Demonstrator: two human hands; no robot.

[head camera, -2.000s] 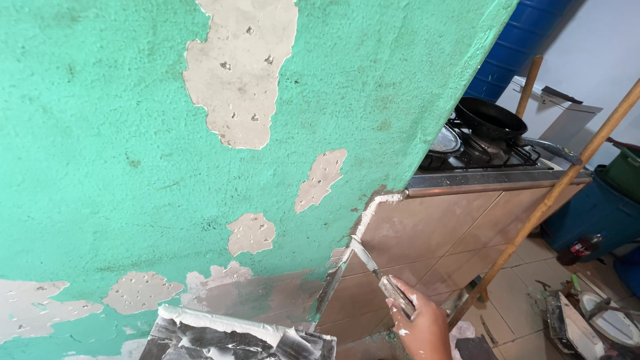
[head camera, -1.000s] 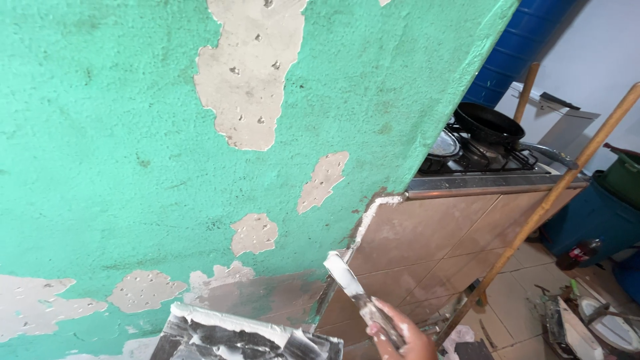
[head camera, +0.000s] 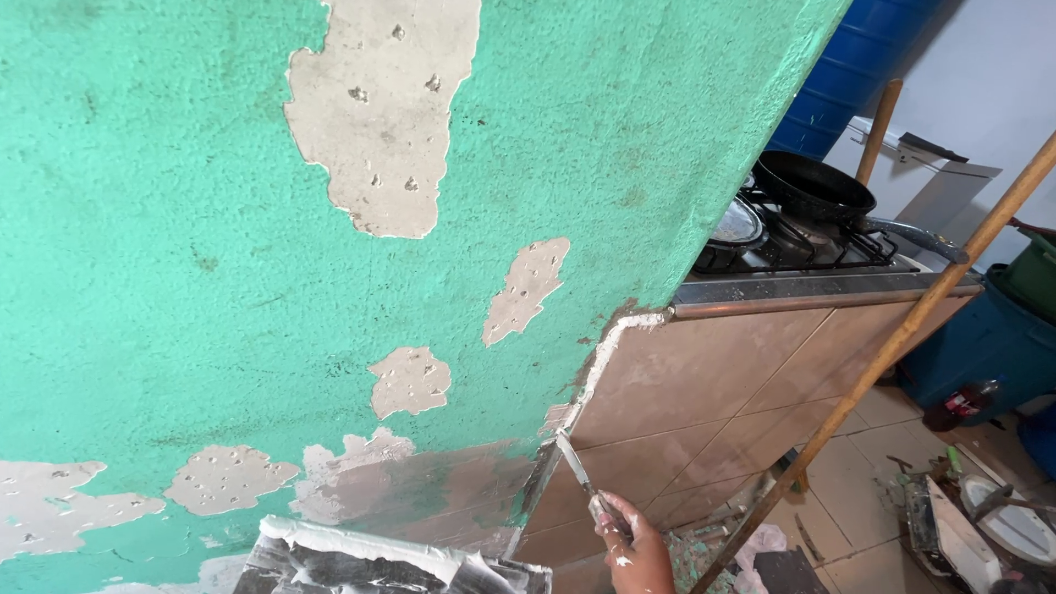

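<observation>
My right hand (head camera: 634, 544), with white smears on it, grips a putty knife (head camera: 575, 460) at the lower middle. The blade's tip touches the joint between the green painted wall (head camera: 272, 363) and the brown tiled side of the counter (head camera: 701, 355). A bead of white filler (head camera: 606, 355) runs up that joint from the tip to the counter's metal edge. At the bottom lies a dark, flat board (head camera: 363, 571) with white filler along its far edge and smeared on its face. My left hand is out of view. Bare grey patches (head camera: 384, 124) mark the wall.
A gas stove (head camera: 792, 239) with a black frying pan (head camera: 815, 186) stands on the counter. A long wooden pole (head camera: 891, 346) leans across the right side. On the floor are a bottle (head camera: 961, 404), a large blue bin (head camera: 949, 346), debris and a white-rimmed plate or lid (head camera: 1011, 520).
The putty knife was lifted off the joint a second ago with white filler on its blade. Now its tip is back against the joint, lower than two seconds ago, and the filler bead reaches further down.
</observation>
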